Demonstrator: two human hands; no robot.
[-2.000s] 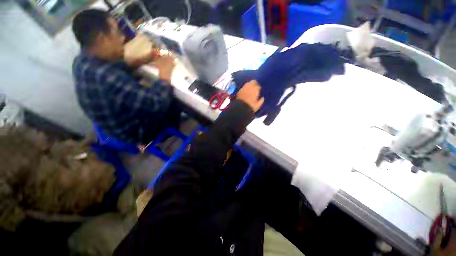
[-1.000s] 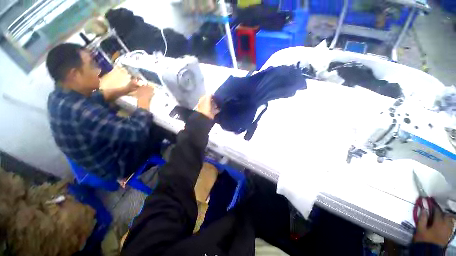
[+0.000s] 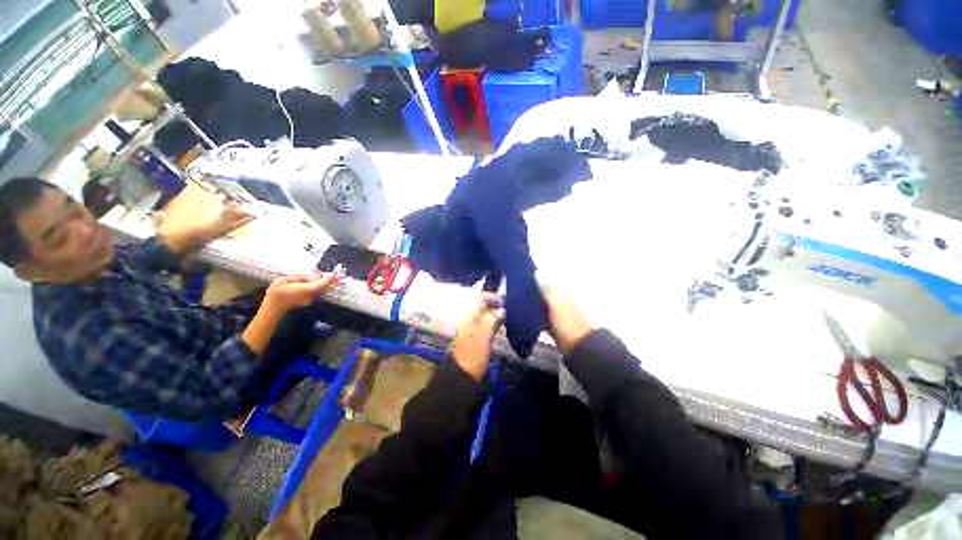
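Dark navy panels [image 3: 480, 211] lie in a heap on the left part of the white table, and one long piece [image 3: 517, 276] runs from the heap to the table's front edge. My left hand [image 3: 482, 323] is at the lower left side of this piece, fingers closed on its edge. My right hand [image 3: 562, 316] is at its right side; its fingertips are partly hidden behind the cloth, and it appears to hold the edge. Both hands are at the table's front edge.
Red scissors [image 3: 870, 392] lie at the right, before the white JACK machine [image 3: 833, 258]. Another red pair [image 3: 391, 274] lies left of the heap. A person in a checked shirt [image 3: 137, 338] sits at left by another machine [image 3: 327, 190]. A blue bin [image 3: 353, 390] stands below.
My left hand has moved right and down from the heap's left side. My right hand has let go of the scissors and come to the navy cloth. A long navy piece now reaches the front edge.
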